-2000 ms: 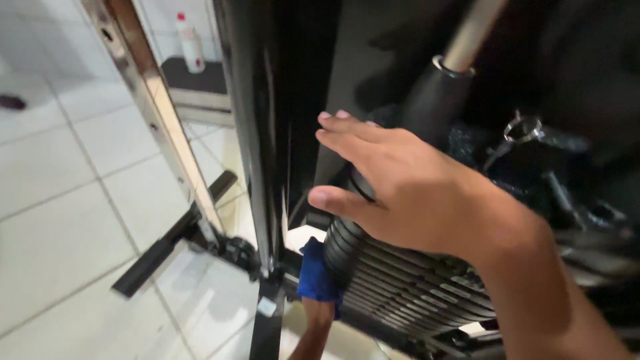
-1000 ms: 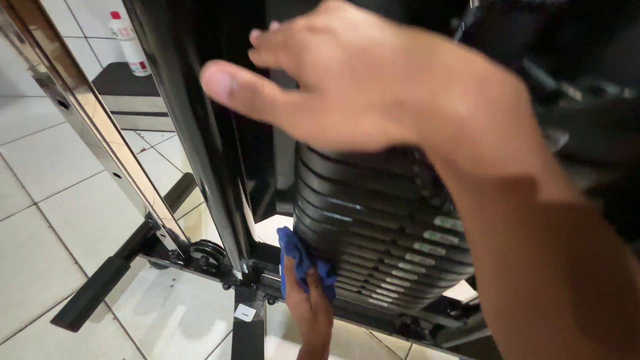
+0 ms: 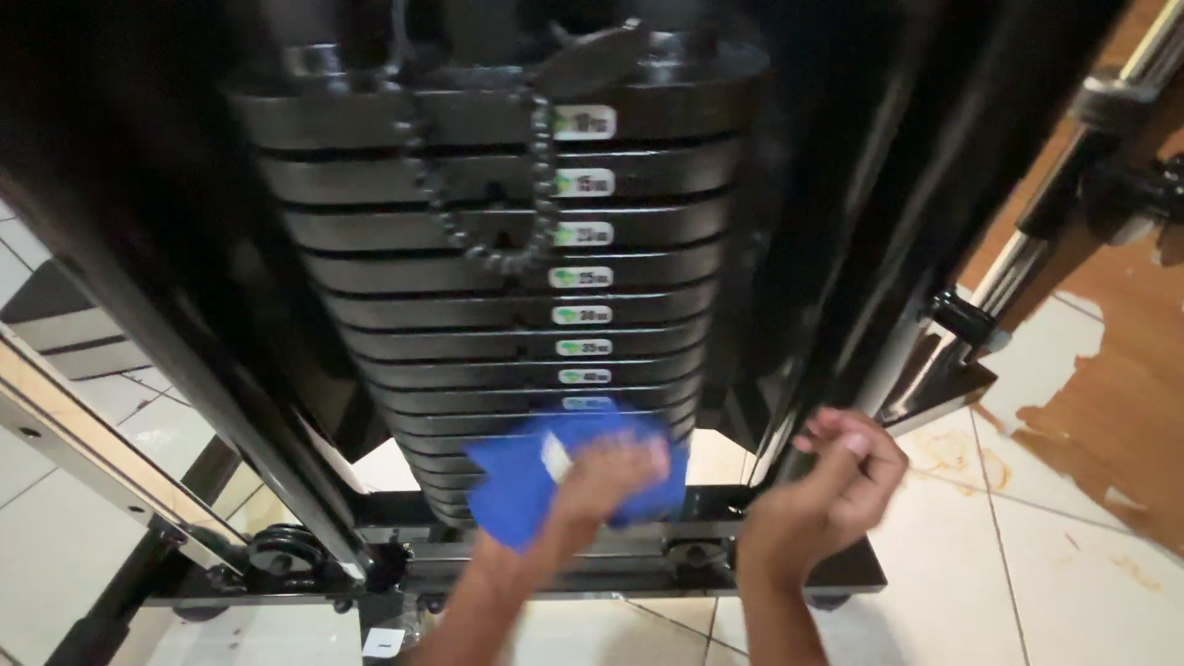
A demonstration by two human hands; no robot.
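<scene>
My left hand (image 3: 606, 476) presses a blue cloth (image 3: 518, 481) with a white tag against the front of the lower plates of a black weight stack (image 3: 499, 314); motion blurs both hand and cloth. To the right, beside the machine's black upright, my right hand (image 3: 832, 490) is raised with its fingers loosely curled. No object shows in it, and whether it touches the upright I cannot tell. A coiled black cord (image 3: 504, 254) hangs in a loop over the upper plates, which bear small green and white labels.
Black guard panels and posts (image 3: 832, 231) flank the stack. A pulley (image 3: 285, 552) sits low at the left, near a chrome upright (image 3: 102, 435). The black base frame (image 3: 555, 583) stands on white floor tiles. At the right are a chrome bar (image 3: 1017, 259) and a brown patch of floor (image 3: 1110, 398).
The view has swung to face the stack. The cloth hand has gone from the stack's left edge to its front. The right hand, earlier spread above the stack, is now low at the right.
</scene>
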